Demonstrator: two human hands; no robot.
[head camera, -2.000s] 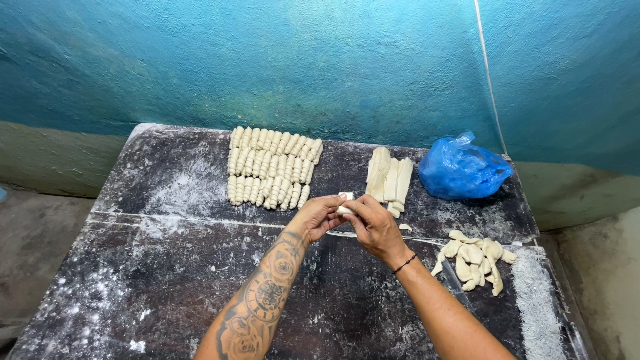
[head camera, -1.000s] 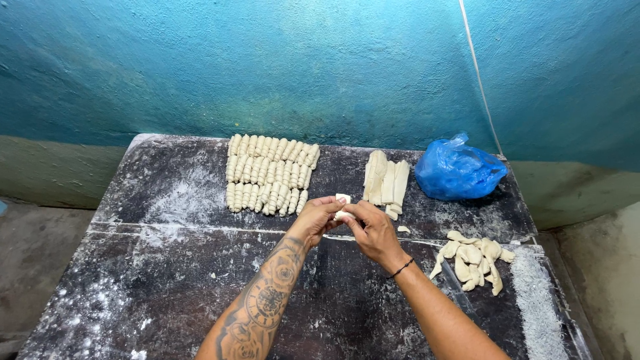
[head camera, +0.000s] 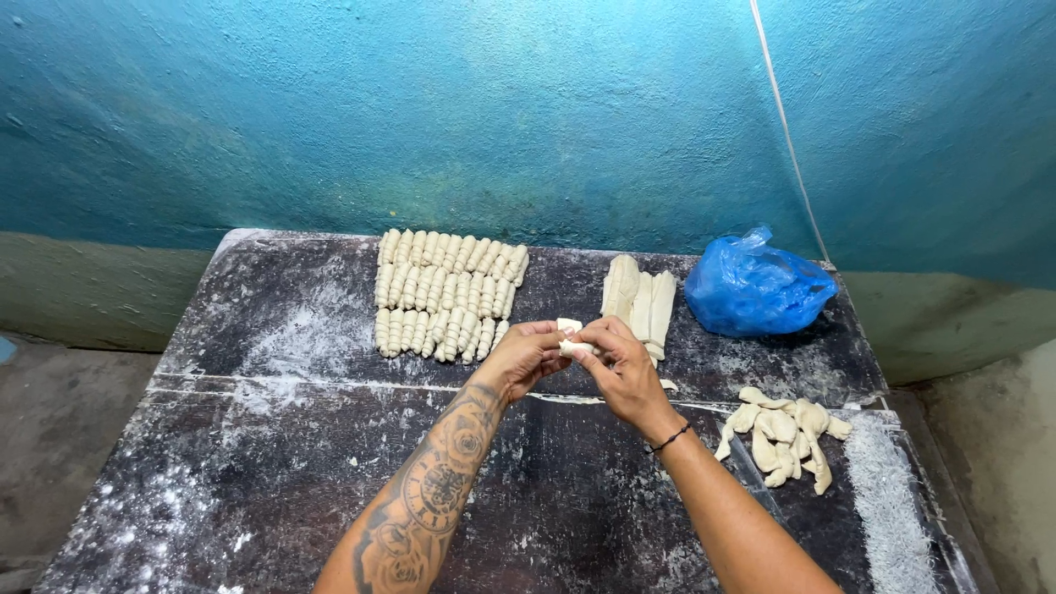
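My left hand (head camera: 532, 355) and my right hand (head camera: 623, 367) meet above the middle of the dark table, both pinching one small piece of dough (head camera: 575, 348). Part of that dough is hidden by my fingers; a pale flap of it stands up between them. Behind and left of my hands lie rolled, ridged dough pieces (head camera: 445, 289) in three rows. Just behind my right hand are flat dough strips (head camera: 652, 305) lying side by side. To the right of my right forearm sits a loose heap of dough scraps (head camera: 780, 437).
A blue plastic bag (head camera: 755, 285) rests at the back right of the floured wooden table (head camera: 272, 462). A seam crosses the tabletop. A whitish textured strip (head camera: 895, 503) runs along the right edge. Behind the table stands a blue wall (head camera: 495, 115) with a thin white cable.
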